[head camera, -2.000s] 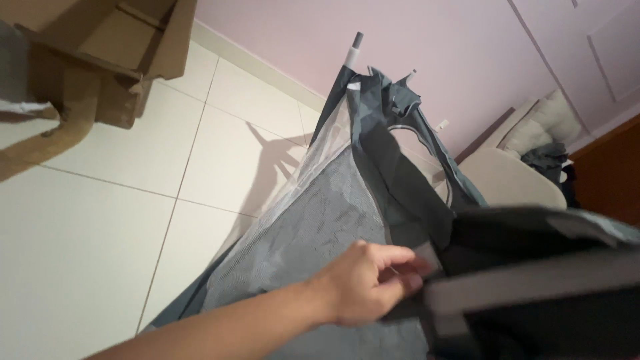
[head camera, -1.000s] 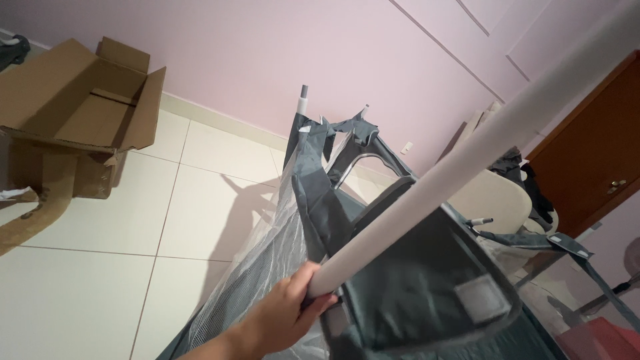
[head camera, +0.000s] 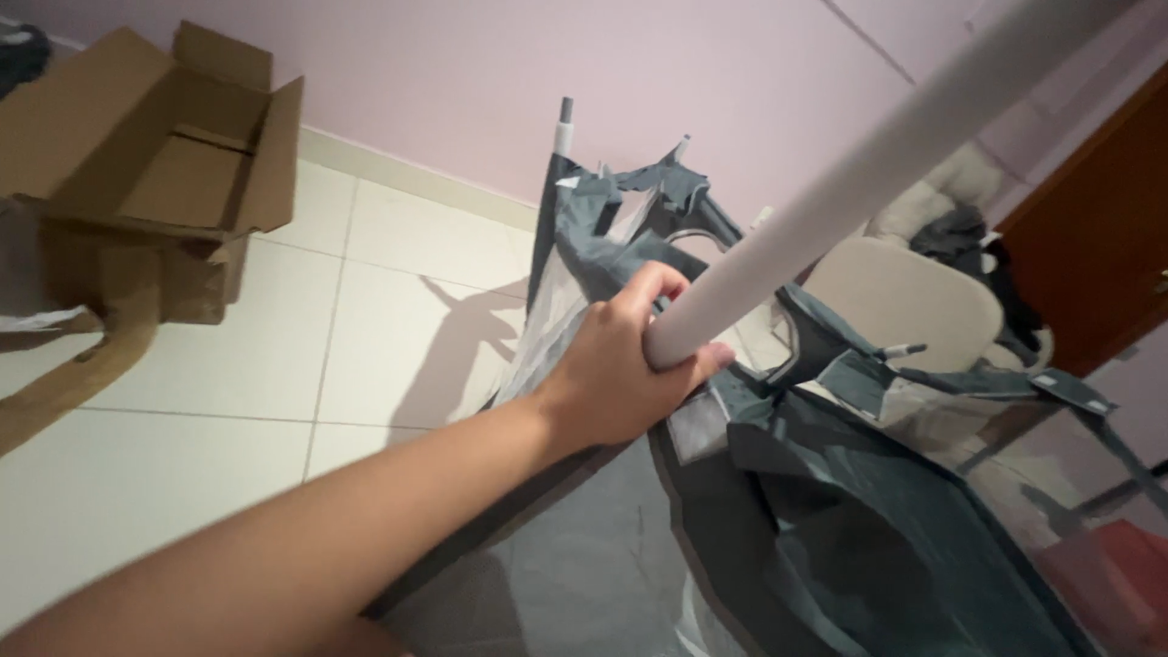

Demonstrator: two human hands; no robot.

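My left hand (head camera: 630, 356) is closed around the lower end of a thick white tube (head camera: 785, 237), which runs up to the right and out of view. Below and around the hand lies a dark grey-green fabric cover (head camera: 876, 520) with pale mesh or sheer panels and an oval opening. A white patch (head camera: 701, 427) on the fabric is just under my thumb. Beyond the hand, a pole with a grey tip (head camera: 565, 128) stands up from a fabric sleeve by the wall. My right hand is not in view.
An open cardboard box (head camera: 196, 173) stands at the left on the tiled floor (head camera: 210, 365). Behind the fabric, at the right, is a beige chair (head camera: 903, 301) with a plush thing and dark cloth. Further right are a brown door (head camera: 1095, 210) and a red object (head camera: 1109, 575).
Two seconds ago my left hand was at the fabric with no tube in view; it now grips the white tube. The dark flap seen under the tube a second ago has shifted, showing more of the opening.
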